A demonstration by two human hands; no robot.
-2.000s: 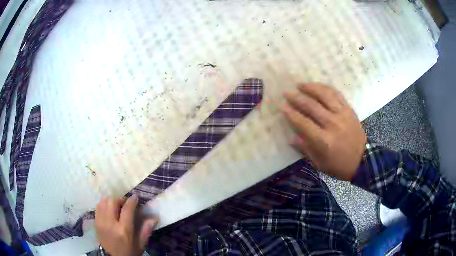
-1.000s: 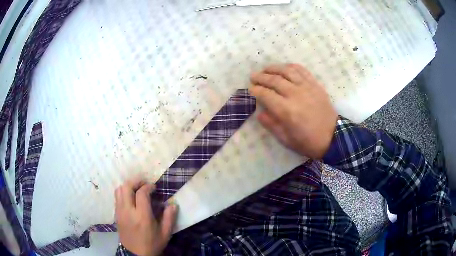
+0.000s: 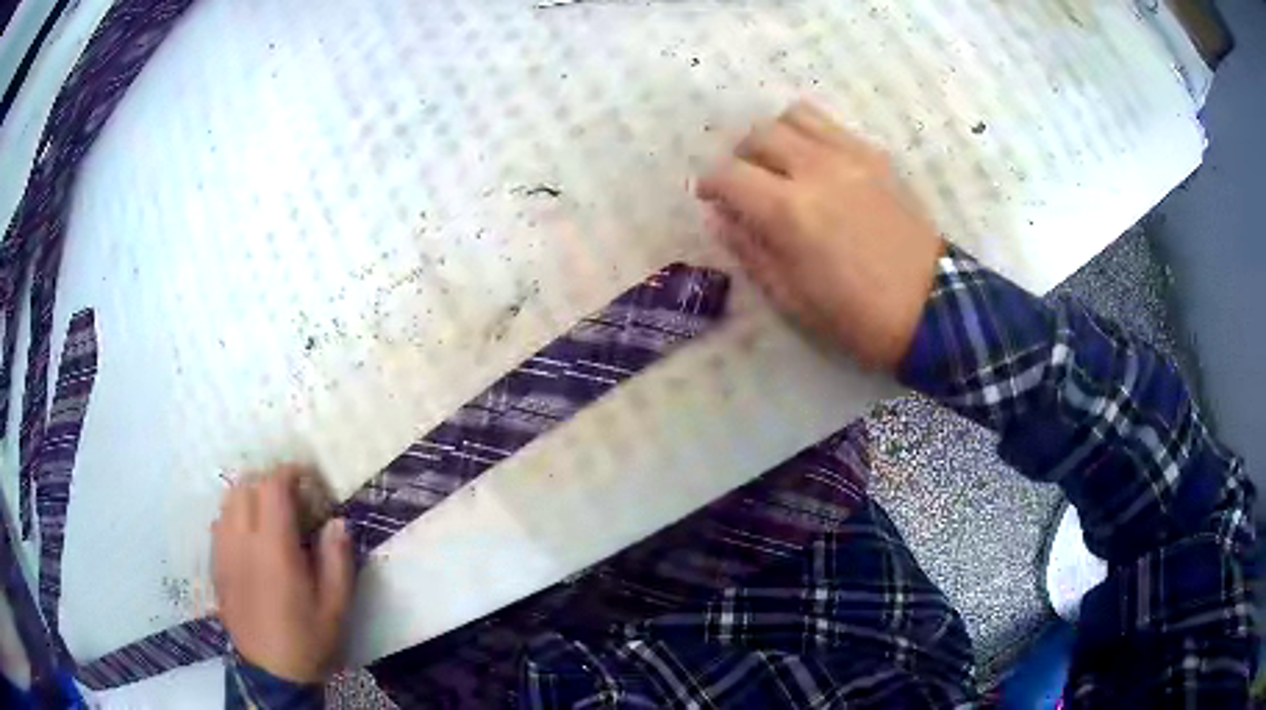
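A purple-and-white plaid necktie (image 3: 521, 402) lies diagonally on the stained off-white padded table. Its broad tip is near the middle of the view, beside my right hand. My left hand (image 3: 282, 569) is blurred and rests on the tie at lower left, with fingers and thumb around its edge; whether it grips is hard to tell. The narrower part of the tie (image 3: 153, 652) shows beyond my left hand. My right hand (image 3: 826, 229) is blurred, fingers curled, just above and right of the tip, with no cloth visible in it.
Other plaid ties (image 3: 63, 444) hang and lie along the table's left side. A thin metal tool (image 3: 583, 3) is cut off at the top edge. Plaid fabric (image 3: 653, 555) lies below the near table edge (image 3: 667, 520). Speckled floor and a blue item show at lower right.
My left hand has moved left along the tie, baring more of it. My right hand has moved slightly up, off the tip. The tie now lies at a flatter angle.
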